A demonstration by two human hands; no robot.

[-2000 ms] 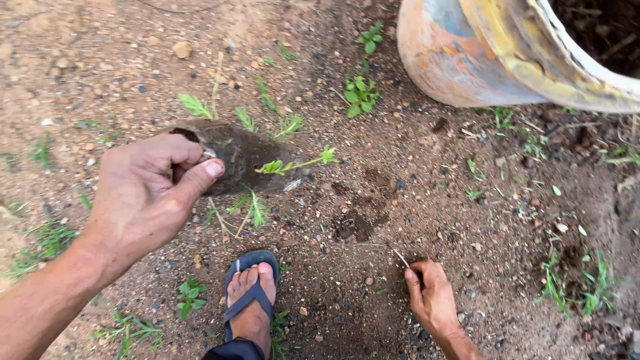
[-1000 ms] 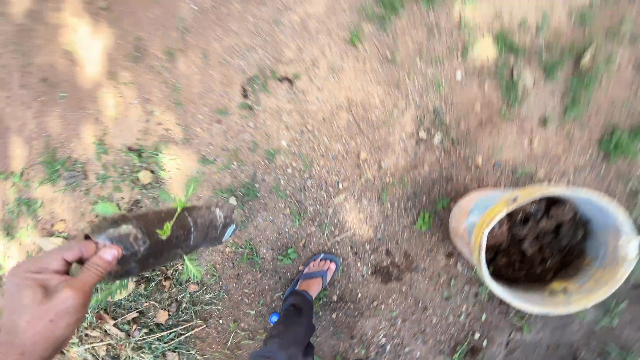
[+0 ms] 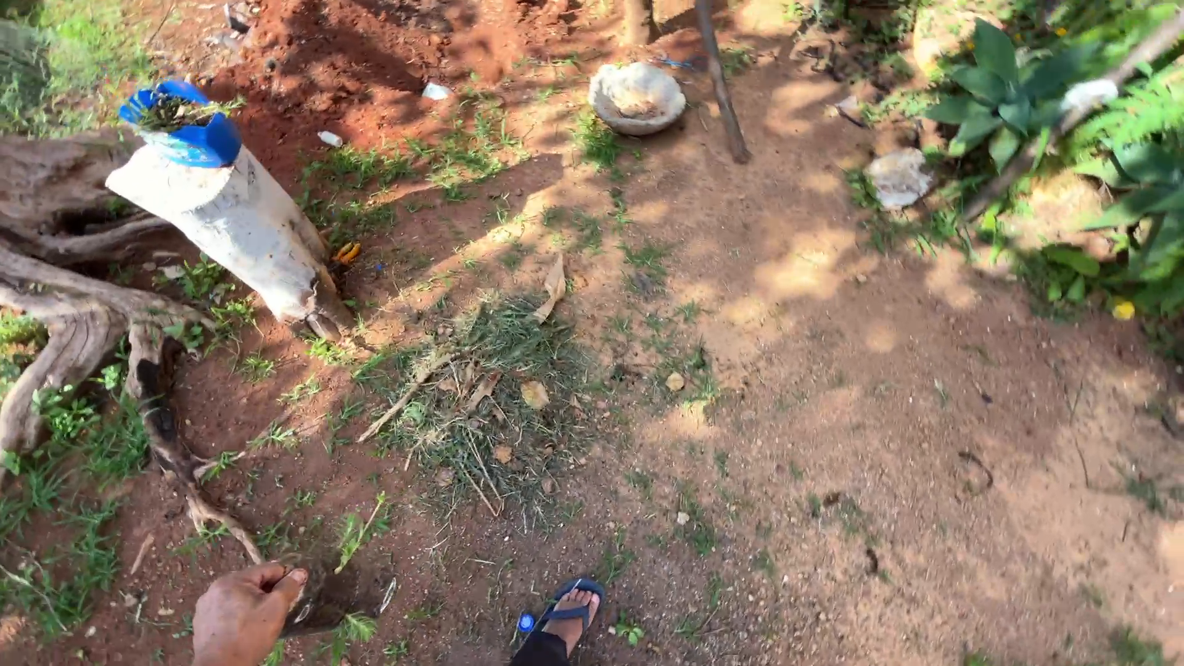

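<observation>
At the bottom left, my left hand (image 3: 248,610) grips the end of a dark, translucent plastic seedling bag (image 3: 338,597), held above the ground. A small green sprig (image 3: 361,532) shows at the bag's upper side. Beyond it, near the middle, lies a heap of cut grass (image 3: 499,398) with dry leaves and sticks. My right hand is out of view. My foot in a dark flip-flop (image 3: 573,610) is at the bottom, beside a small blue cap (image 3: 526,622).
On the left, a blue container (image 3: 199,134) of plant matter tops a pale stump (image 3: 245,222), near gnarled roots (image 3: 69,314). A stone bowl (image 3: 638,100) and a leaning pole (image 3: 721,83) stand ahead. Leafy plants (image 3: 999,92) and a pale rock (image 3: 899,178) are at the right.
My right hand, near the ground two seconds ago, has left the view. The bucket of soil has also left it as the view swung forward and left. My left hand still holds the bag.
</observation>
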